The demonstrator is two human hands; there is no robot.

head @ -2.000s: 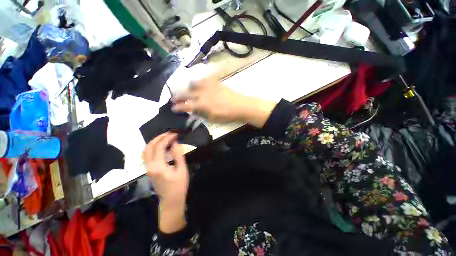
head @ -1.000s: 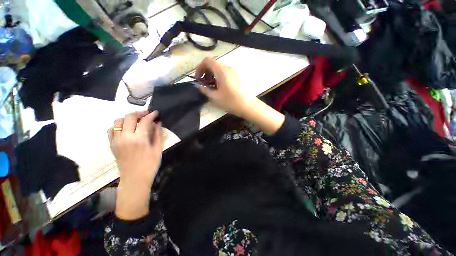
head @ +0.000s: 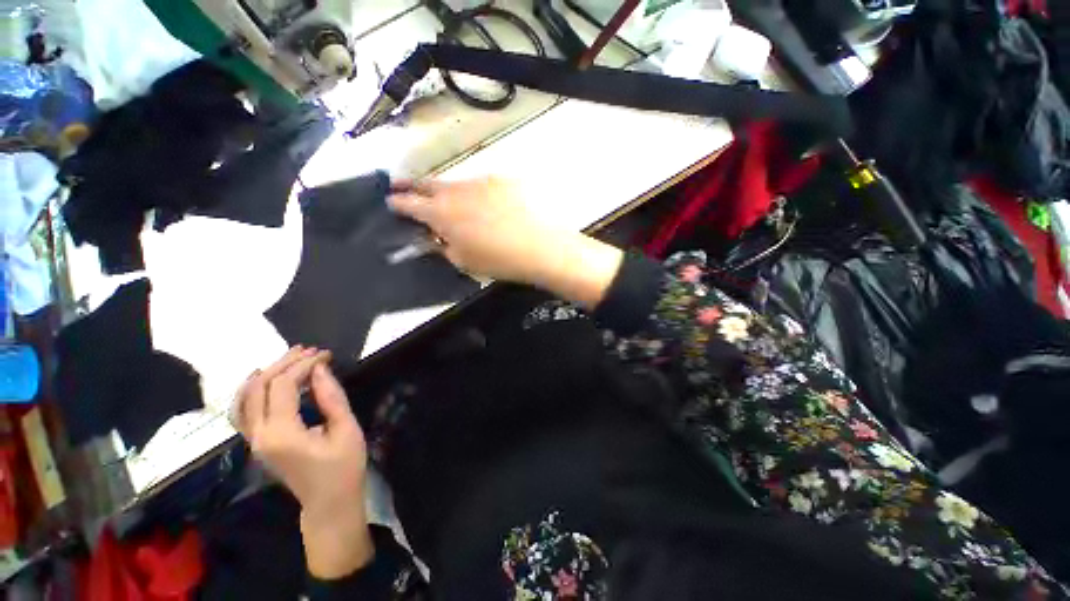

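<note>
A black fabric piece (head: pixel 340 264) lies spread on the white table, with its lower part over the front edge. My right hand (head: pixel 481 229) has its fingertips at the piece's upper right edge. Small silvery thread snips (head: pixel 411 250) stick out under its palm, over the cloth; their handles are hidden in the hand. My left hand (head: pixel 303 417) is at the table's front edge, just below the piece's lower left corner, with thumb and fingers apart and no cloth visible between them. Whether its fingertips touch the corner is unclear.
A heap of black pieces (head: pixel 176 164) lies beside the machine head (head: pixel 323 47). A separate black stack (head: pixel 123 370) lies at the left. A black strip (head: pixel 610 88) crosses the table in front of scissors (head: pixel 505 59). Red cloth (head: pixel 751 176) hangs at the right.
The black piece is spread flatter and wider. My right hand has moved to its upper edge. My left hand has moved down toward the table edge. The pale shape beside the cloth is no longer distinct.
</note>
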